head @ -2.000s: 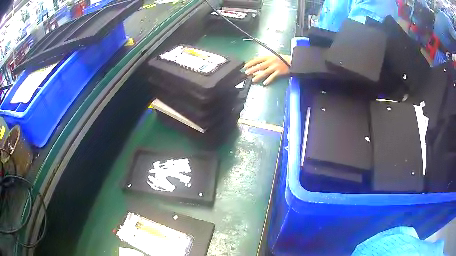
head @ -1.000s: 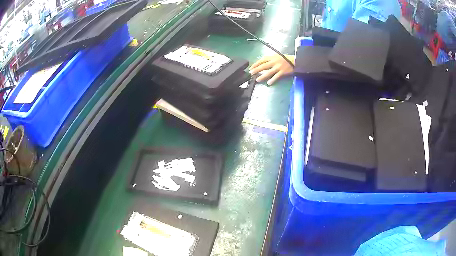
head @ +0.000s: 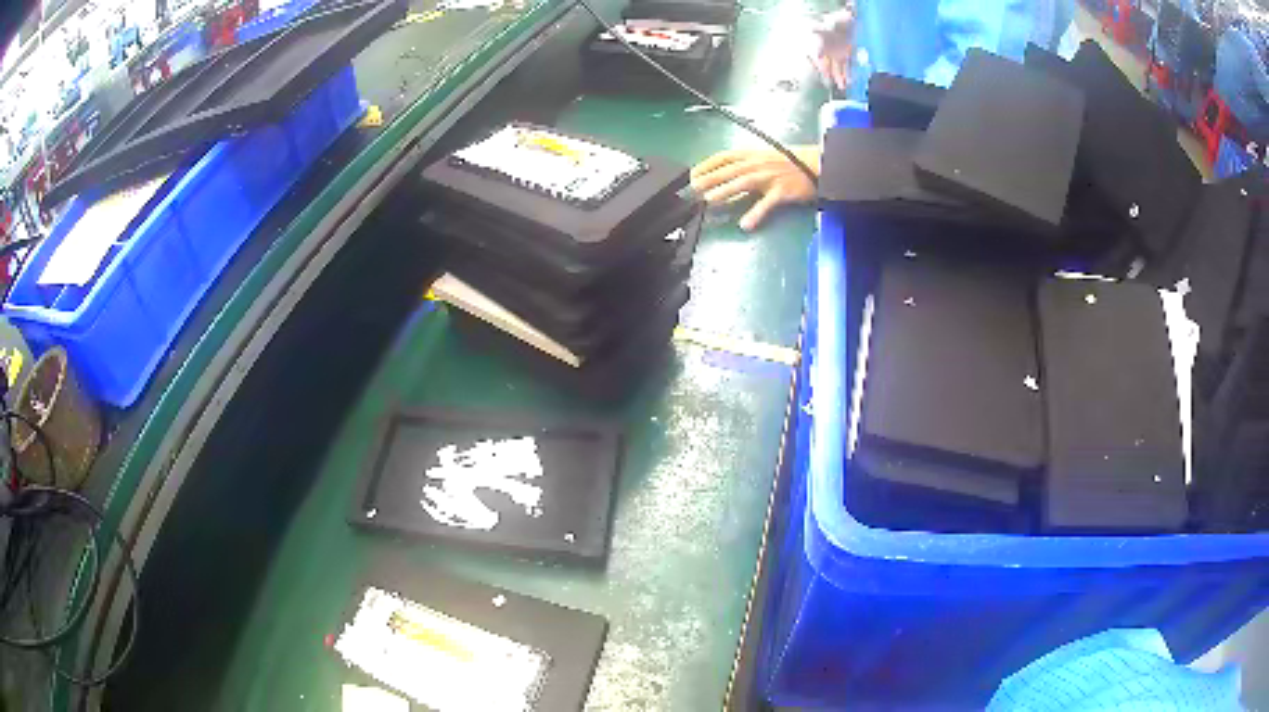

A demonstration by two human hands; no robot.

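Note:
Neither of my hands is in view. A blue sleeve or piece of smock (head: 1118,677) shows at the bottom right edge, with no hand visible. In front of me a white unit with an orange strip (head: 443,654) lies on a black foam pad (head: 573,647), cut off by the lower edge. Beyond it, a black pad (head: 379,473) bears a heap of white scraps (head: 480,483). Farther on stands a stack of black padded layers (head: 633,264), with a white-and-orange unit (head: 550,160) on top and a cream sheet edge (head: 504,320) sticking out low down.
A blue bin (head: 960,598) full of black foam pads (head: 960,362) stands right of the green belt (head: 682,480). Another person's hand (head: 754,181) rests beside the stack, under a dark cord (head: 682,86). A blue bin (head: 209,278) with a black tray (head: 237,98) is at left.
At the top, the person in blue has shifted left and another hand now shows there. The hand beside the stack has changed its finger pose slightly. The units and pads look unchanged.

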